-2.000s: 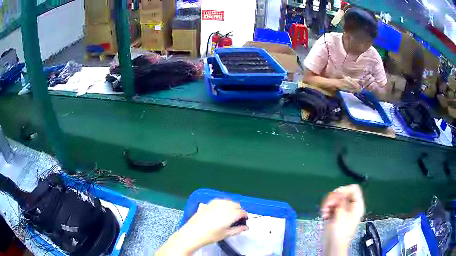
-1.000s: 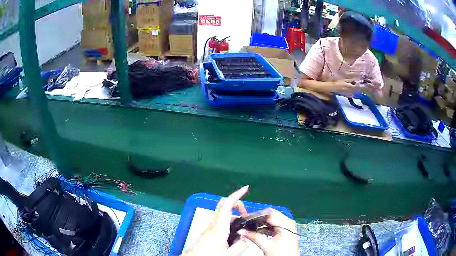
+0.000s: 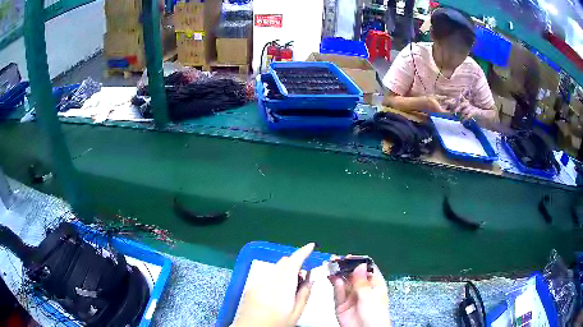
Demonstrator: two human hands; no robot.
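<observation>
My left hand is over the blue work tray with its white lining, index finger raised; a bit of something dark shows between its thumb and fingers. My right hand pinches a small black housing between thumb and fingers at the tray's right side. A small pale part shows at the housing's left end, near my left fingertips. Whether the dark pieces in the two hands are joined cannot be told.
A blue parts tray heaped with black arcs is at left. The green belt carries a black arc and another arc. A black cable coil lies right. A person sits opposite beside stacked blue trays.
My right hand has come from the tray's right side to the left hand since the first frame. Since the second, the hands have moved slightly apart. The belt arcs have shifted right.
</observation>
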